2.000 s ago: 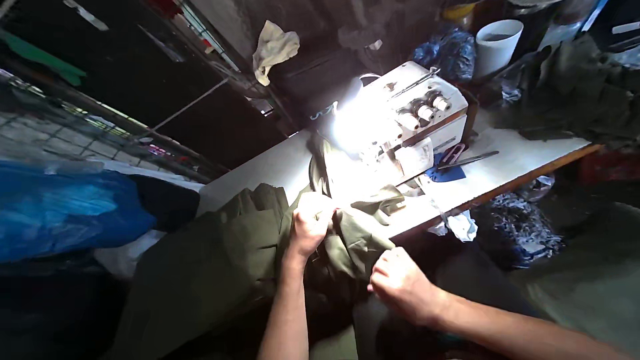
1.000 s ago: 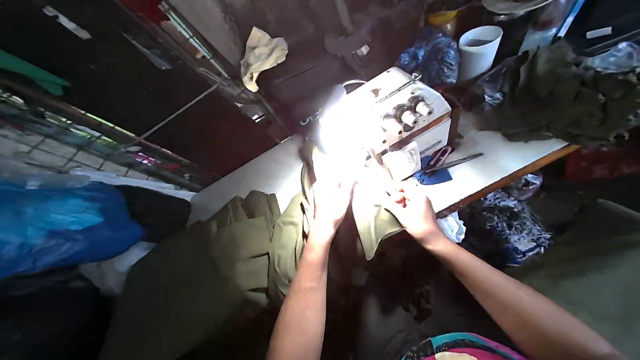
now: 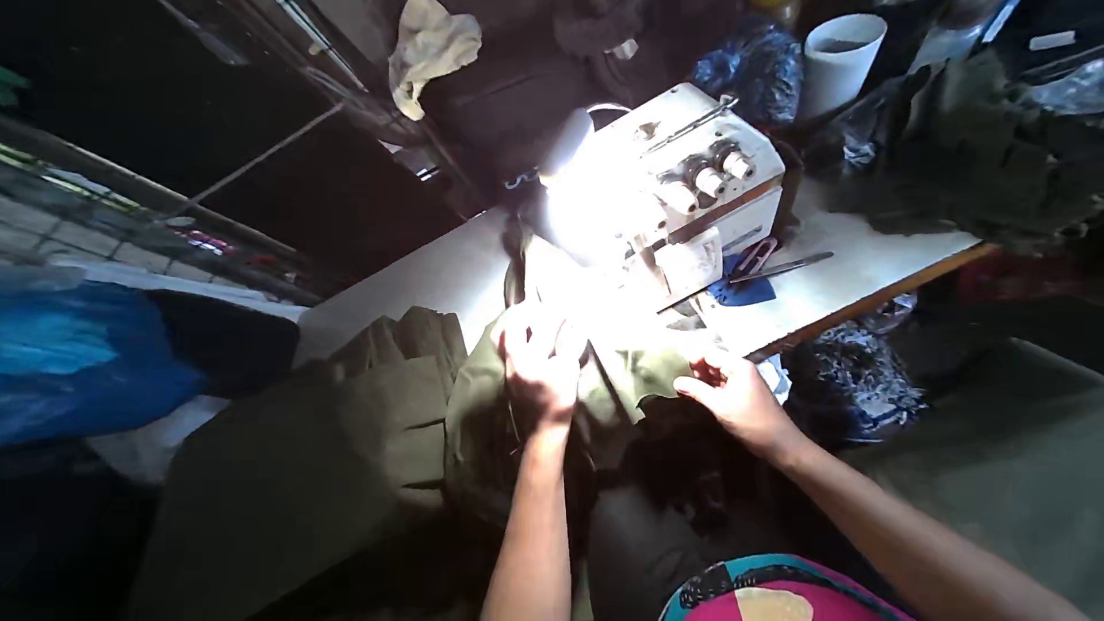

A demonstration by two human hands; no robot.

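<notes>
A white overlock sewing machine (image 3: pixel 690 164) with several tension dials stands on a white table, its lamp glaring over the needle area. Olive-green fabric (image 3: pixel 655 371) lies in front of the machine and drapes off the table edge toward me. My left hand (image 3: pixel 543 358) rests on this fabric, fingers spread and partly washed out by the light. At the fabric's right edge is my right hand (image 3: pixel 742 401), with thumb and fingers curled close to the cloth; glare hides whether they pinch it. More folded olive cloth (image 3: pixel 371 414) hangs at the left.
Scissors with pink handles (image 3: pixel 780 263) lie on a blue scrap (image 3: pixel 742 289) right of the machine. Behind are a white cup (image 3: pixel 841 65) and dark fabric pieces (image 3: pixel 992 155). Blue plastic bags (image 3: pixel 78 354) sit left. A bag of thread waste (image 3: pixel 862 375) hangs below the table's wooden edge (image 3: pixel 871 302).
Two seconds ago both hands were closed on the bunched fabric nearer to me. They have moved up toward the machine, and the cloth there is spread flatter.
</notes>
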